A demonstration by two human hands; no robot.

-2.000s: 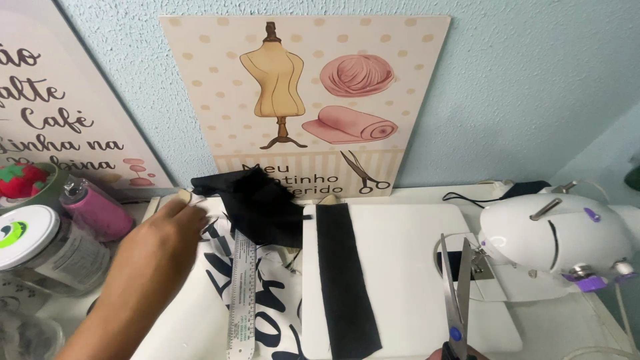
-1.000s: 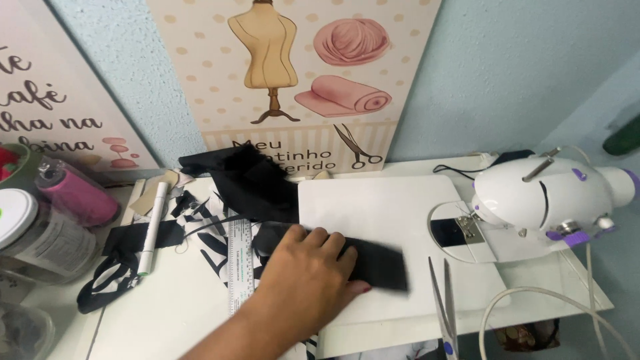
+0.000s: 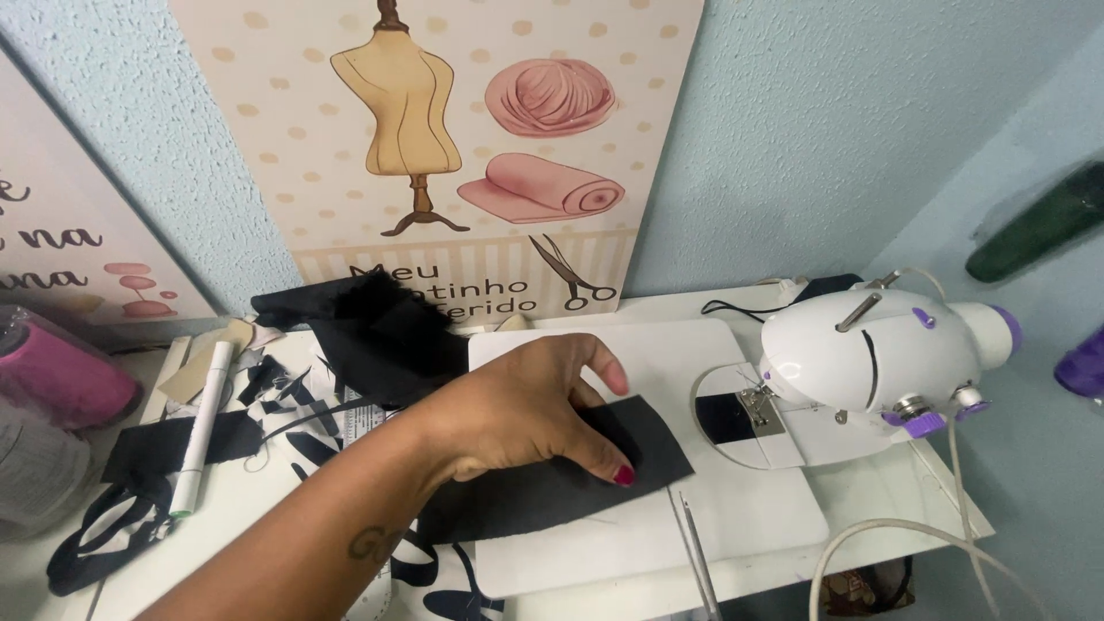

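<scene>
My left hand (image 3: 543, 414) reaches over a white board and touches a black fabric strip (image 3: 552, 500), its thumb on top and its index finger raised; whether it grips the strip is unclear. The strip lies slantwise, partly over the board (image 3: 604, 569). Scissor blades (image 3: 695, 552) point up from the bottom edge beside the strip's right end. Their handles and my right hand are out of view. A bundle of black fabric (image 3: 388, 345) lies behind my left hand. A ruler (image 3: 362, 423) rests on black-and-white printed fabric, partly hidden by my forearm.
A small white sewing machine (image 3: 862, 362) stands at the right with a pale cable (image 3: 888, 524) in front. At the left are a white marker (image 3: 203, 423), fabric scraps (image 3: 181, 444), a pink thread cone (image 3: 60, 366) and a clear jar (image 3: 39, 466). A sewing-themed sign (image 3: 483, 172) leans against the wall.
My left hand has moved from the left side over to the black strip on the board. The strip, lengthwise in the oldest frame, now lies crosswise.
</scene>
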